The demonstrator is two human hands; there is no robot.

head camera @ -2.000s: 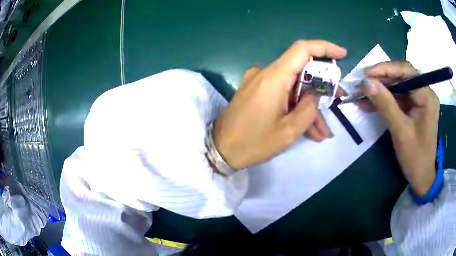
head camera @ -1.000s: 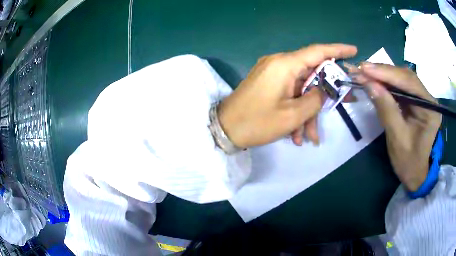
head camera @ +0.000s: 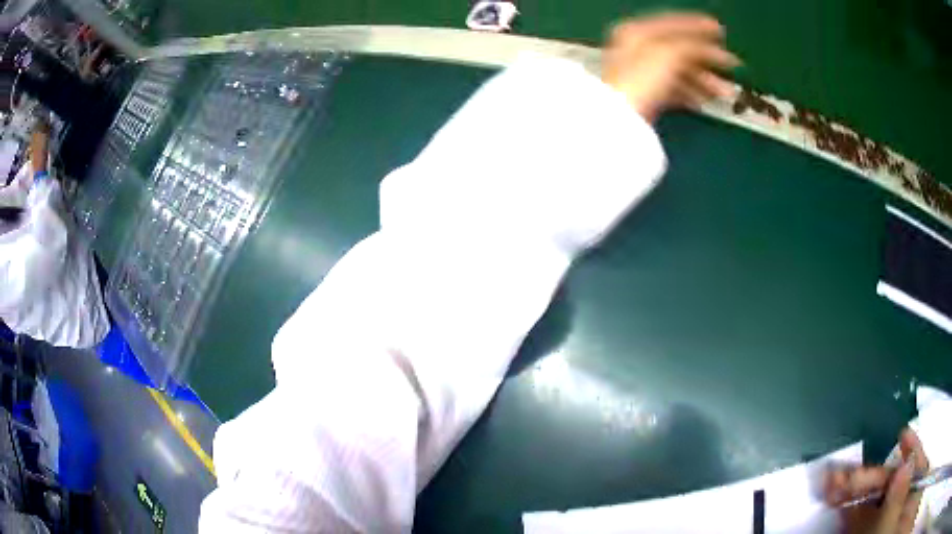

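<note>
My left hand is blurred above the pale rail at the top centre, with its fingers apart and nothing seen in it. A small white-rimmed watch housing lies on the green belt to the left of that hand. My right hand is at the lower right, partly cut off by the edge, holding a slim tool, likely tweezers. A white backing strip lies beside it at the bottom edge, with one black adhesive bar on it.
The pale rail, rust-worn at right, edges the belt. Clear blister trays lie at left. A dark sheet with white edges and crumpled white paper are at right. Another person's white sleeve is at far left.
The view has swung towards the belt and left. My left hand has moved from over the strip to the rail and no longer holds the housing. My right hand still holds the tool.
</note>
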